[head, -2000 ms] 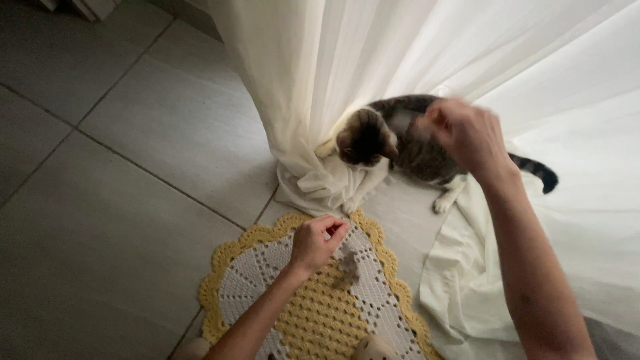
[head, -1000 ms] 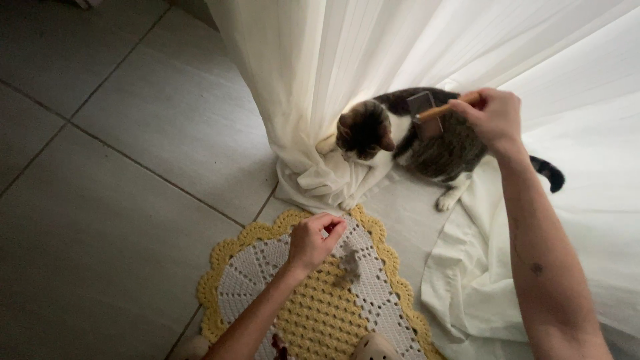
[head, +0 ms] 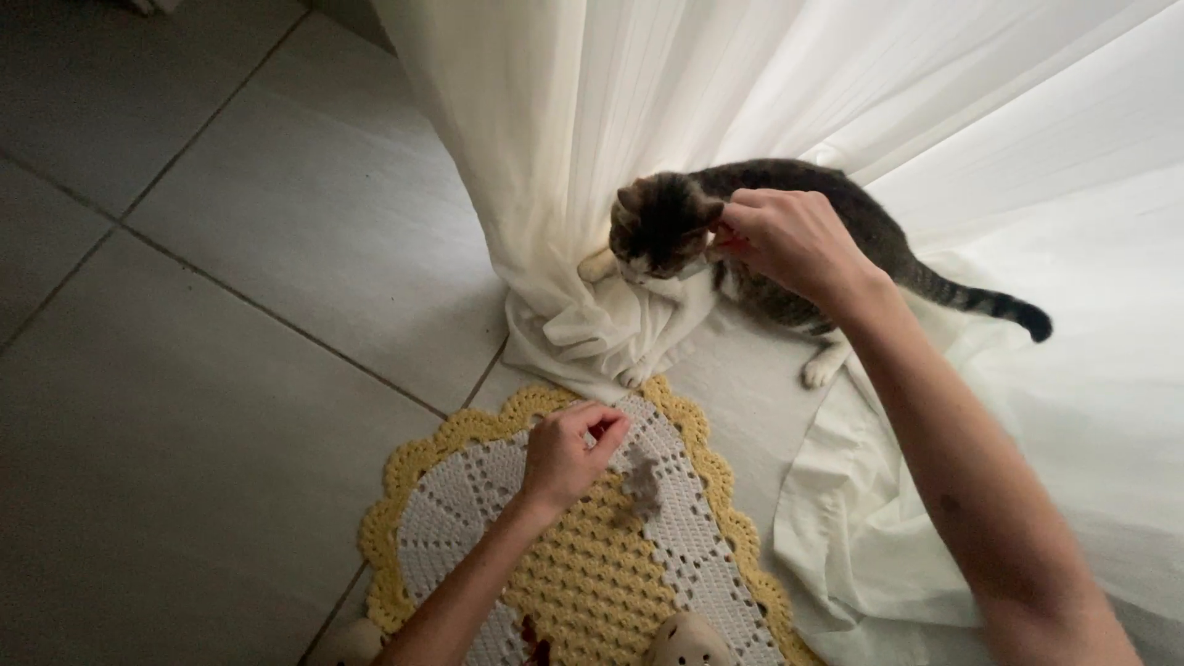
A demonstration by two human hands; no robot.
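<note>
A tabby-and-white cat (head: 805, 185) lies on the floor and on the bottom folds of a white curtain, its head turned down to the left. At the side of its neck is my right hand (head: 800, 240), with fingers curled; the hand and the cat hide the pet brush seen in it a second ago. Lower down, my left hand (head: 571, 455) hovers above the crocheted rug, thumb and fingers closed together with nothing visible between them. A greyish tuft (head: 643, 483), seemingly fur, shows just right of that hand.
The sheer white curtain (head: 684, 74) hangs behind the cat and spreads over the floor at right. Below is a yellow-and-white crocheted rug (head: 592, 555), with a beige clog (head: 689, 640) on it. Grey floor tiles (head: 305, 240) extend to the left.
My right hand has moved left and down from the cat's back to its neck, and the brush has gone out of sight. The cat's head has turned. My left hand has stayed nearly still.
</note>
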